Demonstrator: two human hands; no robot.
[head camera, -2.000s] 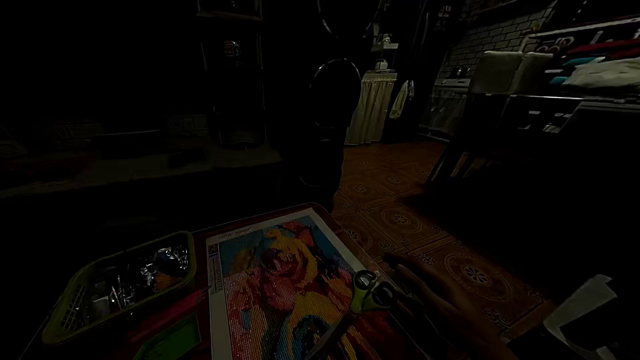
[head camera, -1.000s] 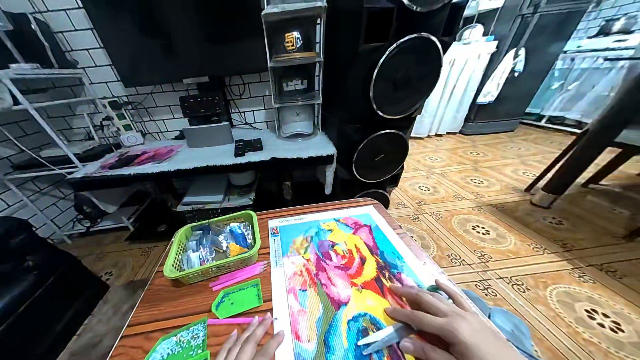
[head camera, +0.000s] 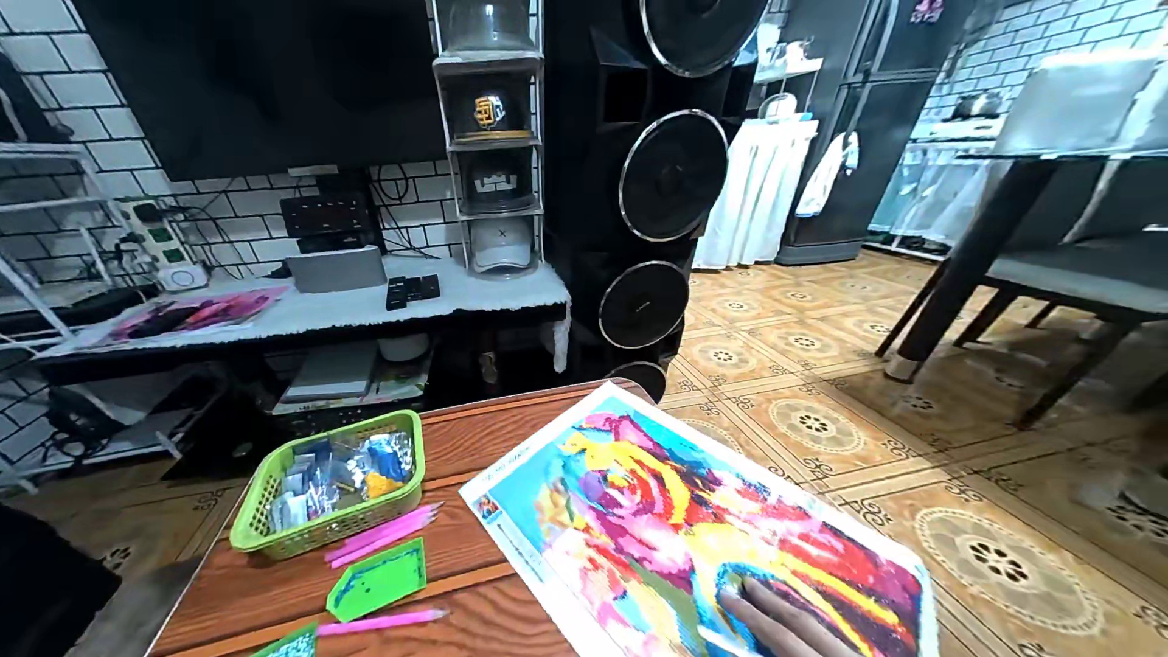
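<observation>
My right hand (head camera: 789, 620) rests with its fingers on the lower part of a colourful diamond painting canvas (head camera: 639, 520), which lies slanted on a wooden table (head camera: 484, 602). A white object partly shows beside its fingertips at the bottom edge; what it is, and whether the hand grips it, cannot be told. My left hand is out of view. Left of the canvas lie a green bead tray (head camera: 379, 579), pink pens (head camera: 388, 532), another pink pen (head camera: 383, 622) and part of a second green tray with beads (head camera: 290, 646).
A green plastic basket (head camera: 328, 534) of small bags stands at the table's left. Behind are a low shelf with a white furry cover (head camera: 347, 315), a tall black speaker (head camera: 602, 210) and stacked cap boxes (head camera: 493, 173). A chair (head camera: 1086, 274) and dark table leg (head camera: 958, 265) stand right, on the tiled floor.
The canvas has turned and now lies slanted on the table. My left hand, on the canvas's left edge a second ago, has left the view. The view was dark two seconds ago.
</observation>
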